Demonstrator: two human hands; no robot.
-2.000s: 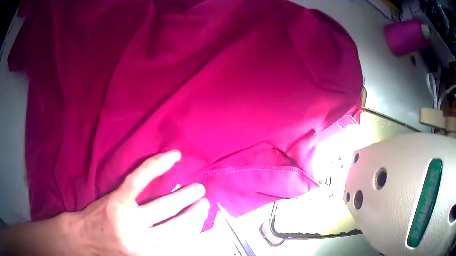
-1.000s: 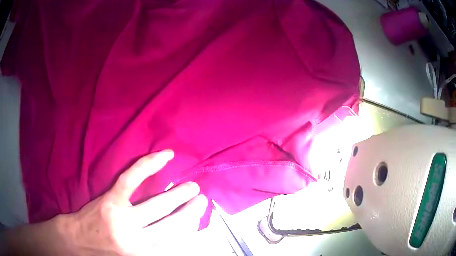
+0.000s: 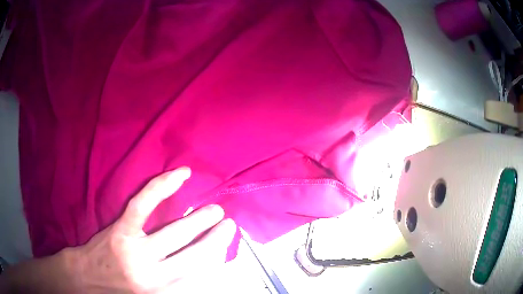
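Note:
A magenta garment (image 3: 252,115) lies in wide folds over the white table, and its curved stitched seam runs to the bright needle area (image 3: 375,192). Glare hides the needle and presser foot. My left hand (image 3: 155,241) rests on the garment's near edge at lower left, its visible fingers apart and pressing on the cloth. A strip of magenta cloth shows beside the lower fingertips. A tiny white mark (image 3: 188,211) shows between two fingers. My right hand is not in view.
The cream machine head (image 3: 453,207) with a green label stands at right. A thin metallic tool or edge (image 3: 264,267) lies right of my left hand. A dark-edged looped part (image 3: 309,261) lies below the needle area. A magenta thread spool (image 3: 460,18) lies at top right.
The view has shifted slightly, so spool and table items sit higher in the picture. My left hand appears a little further left and up, still on the same part of the garment.

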